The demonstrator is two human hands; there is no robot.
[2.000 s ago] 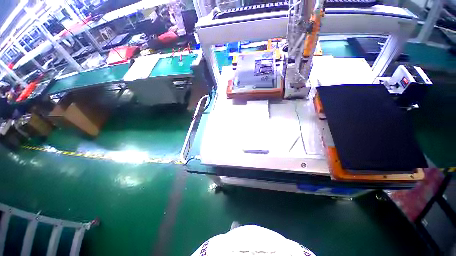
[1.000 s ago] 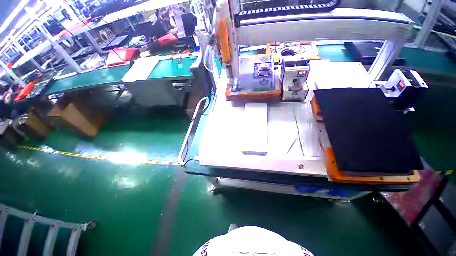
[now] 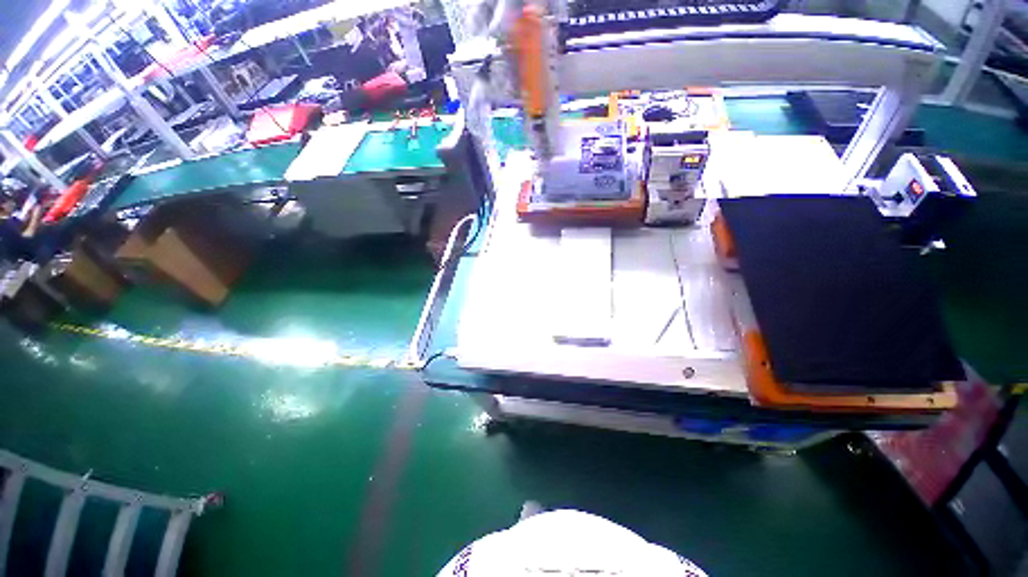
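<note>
Neither of my hands is in the picture. In front of me the white table (image 3: 519,304) of the screw machine carries a grey laptop (image 3: 587,169), bottom side up, in an orange-edged fixture (image 3: 581,212) at the back left. The machine's moving head (image 3: 533,79), with an orange part, stands over the laptop's left side; its tip is blurred. A large matte black sheet (image 3: 840,293) lies on the orange fixture (image 3: 789,390) at the right. A small round button (image 3: 688,372) shows on the table's front edge.
A screw feeder (image 3: 676,180) stands right of the laptop, another white-black box (image 3: 921,186) at the right. A green-topped bench (image 3: 395,147) and cardboard boxes (image 3: 192,262) are at the left. A metal rack (image 3: 96,513) is lower left, a red-patterned trolley (image 3: 927,451) lower right.
The machine's head has moved left from beside the laptop's right edge to its left side, uncovering the screw feeder. Since one second ago it has shifted slightly right. The black sheet lies as before.
</note>
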